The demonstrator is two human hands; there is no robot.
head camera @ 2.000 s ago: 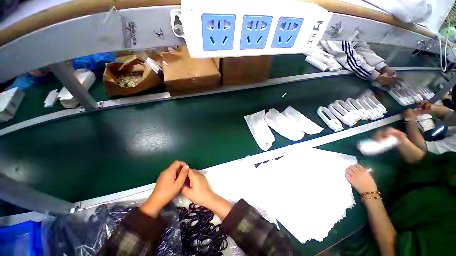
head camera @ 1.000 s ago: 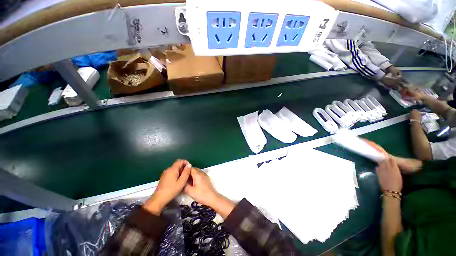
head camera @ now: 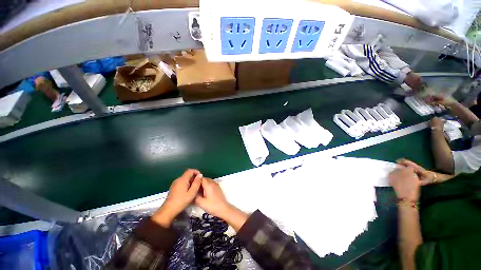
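Observation:
My left hand (head camera: 179, 196) and my right hand (head camera: 214, 199) meet at the fingertips above the bench edge, over the near rim of the belt. Whether anything is held between the fingertips cannot be seen. A tangled pile of black cables (head camera: 216, 242) lies just below my hands, beside a shiny clear plastic bag (head camera: 95, 242). Several white foam bags with products (head camera: 255, 143) lie in a row on the green conveyor belt (head camera: 132, 142), ahead and to the right of my hands. A stack of flat white foam bags (head camera: 321, 205) lies right of my hands.
A neighbour in green (head camera: 448, 221) handles a white bag at the stack's right edge. More white devices (head camera: 367, 120) lie on the belt. A power strip (head camera: 274, 31) hangs overhead. Cartons (head camera: 204, 79) stand beyond the belt. A blue bin (head camera: 23, 250) is at lower left.
The white bags on the belt have shifted left, and another has joined their row. The neighbour's hands have moved to the stack's edge. A hand has appeared at far upper left. My hands stay together.

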